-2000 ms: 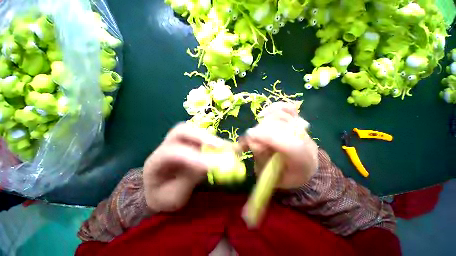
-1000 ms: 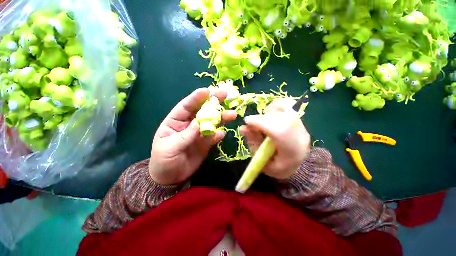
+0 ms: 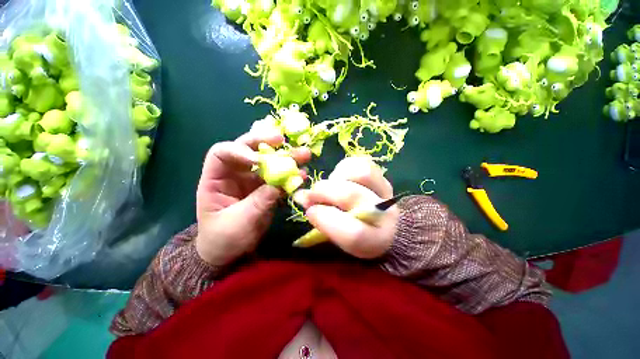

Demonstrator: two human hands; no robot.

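Note:
My left hand point(image 3: 235, 193) holds a lime-green toy figure point(image 3: 278, 170) between thumb and fingers, in the middle of the view. My right hand point(image 3: 354, 209) holds a trimming knife point(image 3: 316, 237) in the palm; its dark pointed tip sticks out to the right and its pale yellowish handle end to the left. The right fingertips are at the figure's lower right side. Stringy yellow-green flash point(image 3: 372, 137) lies on the table just beyond my hands, with some strands hanging below the figure. More figures with white eyes point(image 3: 295, 120) lie behind my left fingers.
A heap of untrimmed figures point(image 3: 505, 63) spans the far side. A clear plastic bag point(image 3: 105, 175) of green figures stands at left. Yellow-handled nippers point(image 3: 488, 205) lie open at right, near a thin greenish ring point(image 3: 427, 186). A row of figures point(image 3: 622, 80) is at far right.
The knife tip, pointing up and away a second ago, now points right. My right fingers have moved left and closer to the figure, which is tilted differently. The view has shifted slightly.

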